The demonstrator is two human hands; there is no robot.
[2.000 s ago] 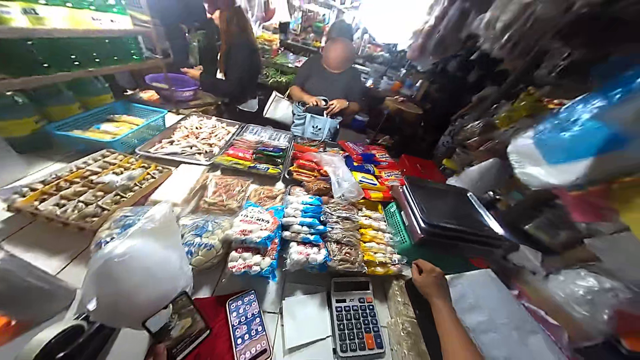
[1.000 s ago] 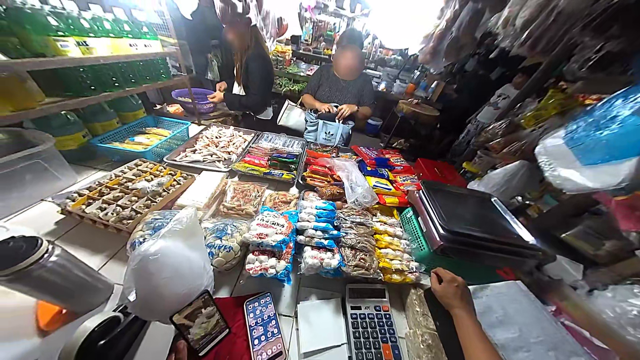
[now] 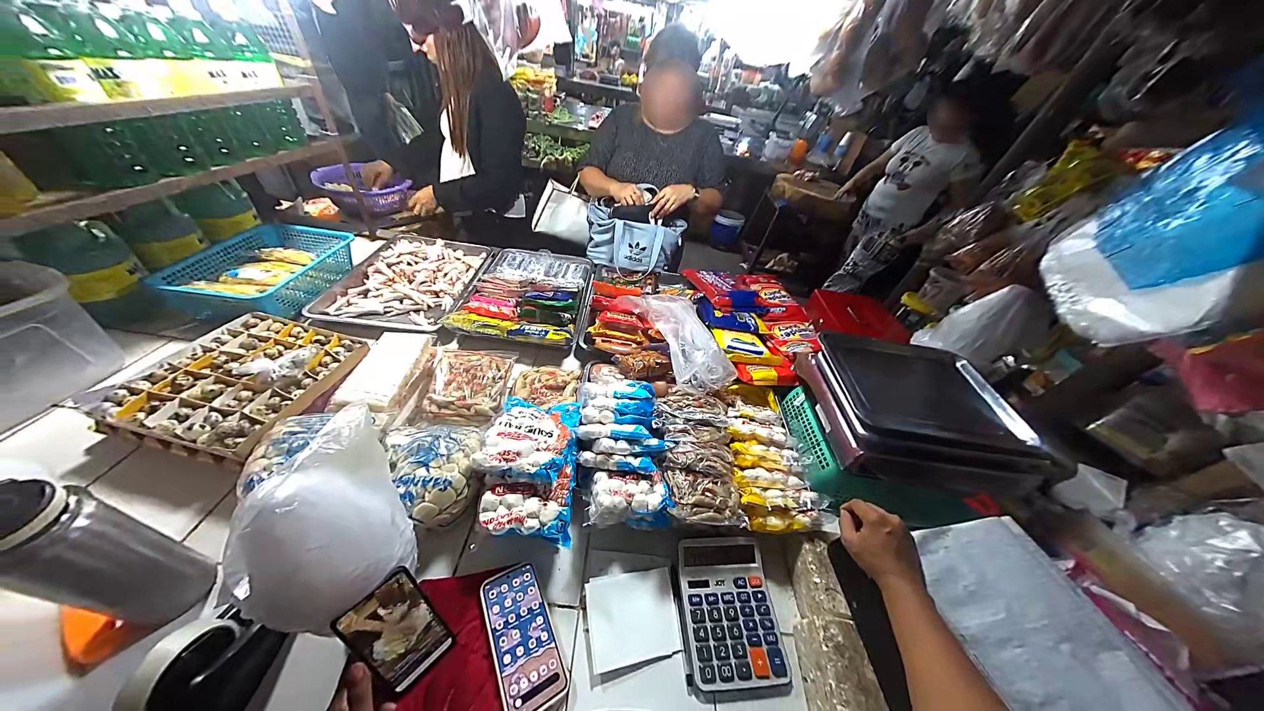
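My right hand (image 3: 877, 538), loosely curled with nothing visible in it, rests at the counter's edge beside yellow-and-white packs (image 3: 775, 484). At the bottom left, only the fingertips of my left hand (image 3: 357, 688) show, against the lower edge of a smartphone (image 3: 393, 629) with a picture on its screen. A second smartphone (image 3: 523, 637) lies on red cloth to its right. Between that phone and a desk calculator (image 3: 733, 614) lie white paper sheets (image 3: 633, 620). Blue-and-white bags of white balls (image 3: 526, 444) stand behind them. A knotted white plastic bag (image 3: 321, 533) sits behind the held phone.
Farther back are a divided tray of small eggs (image 3: 232, 380), a metal tray of pale pieces (image 3: 405, 281) and a turquoise basket (image 3: 259, 269). Dark stacked trays (image 3: 918, 405) stand at right. A steel tumbler (image 3: 109, 553) is at left. Across the counter, a person handles a light-blue bag (image 3: 637, 237).
The view has shifted somewhat, bringing more of a person at the back right into sight. Both my hands stay in about the same places relative to the counter and the phone.
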